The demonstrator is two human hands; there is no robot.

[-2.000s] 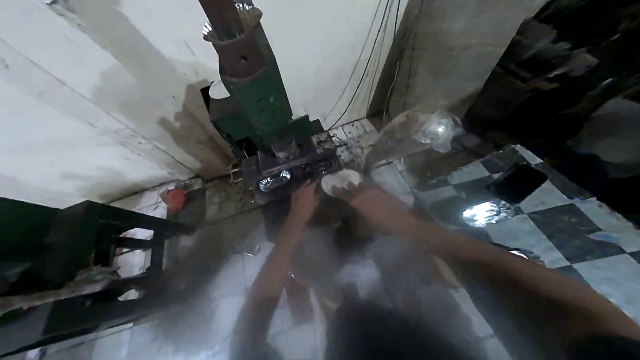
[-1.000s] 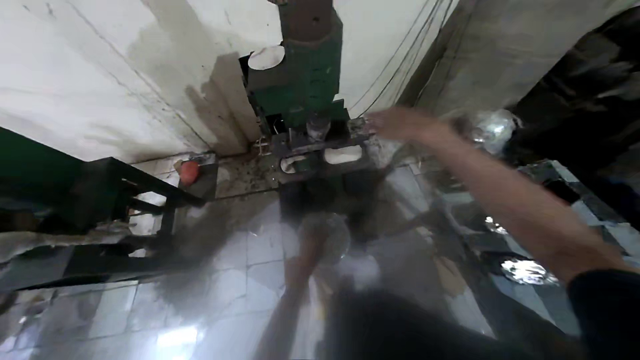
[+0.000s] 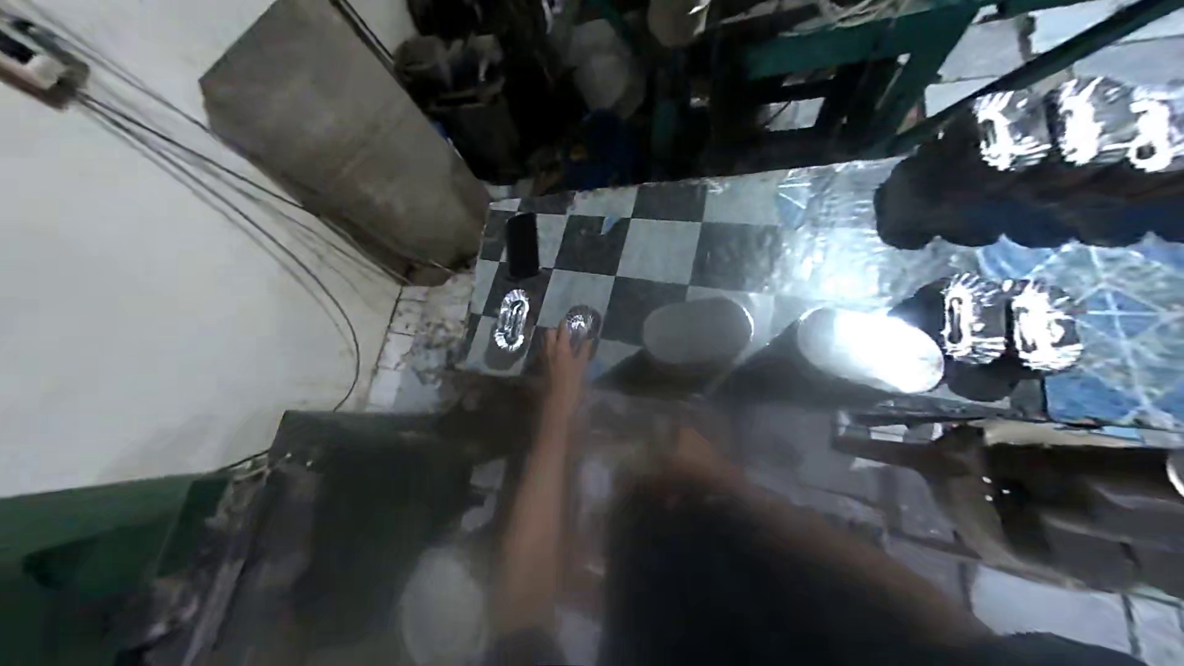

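Observation:
My left hand (image 3: pixel 564 351) reaches onto the checkered table, its fingers on the near edge of a small shiny fluted metal piece (image 3: pixel 582 324). To the left of that piece lies another fluted oval metal piece (image 3: pixel 511 320). My right hand (image 3: pixel 689 453), blurred, is low in front of the table's near edge; whether it holds anything cannot be made out. Two stacks of flat oval metal blanks (image 3: pixel 698 330) (image 3: pixel 869 351) stand to the right of my left hand.
A black phone-like slab (image 3: pixel 522 246) lies at the table's left end. Stacked fluted metal pieces (image 3: pixel 1013 324) stand at the right, with longer nested rows (image 3: pixel 1078 125) behind. Dark machine parts (image 3: pixel 370 518) are at the lower left. Cables (image 3: pixel 277 217) run along the wall.
The view has swung right from the green press to the table. My left hand, low before the press a second ago, is now at a metal piece on the table. My right hand has left the press.

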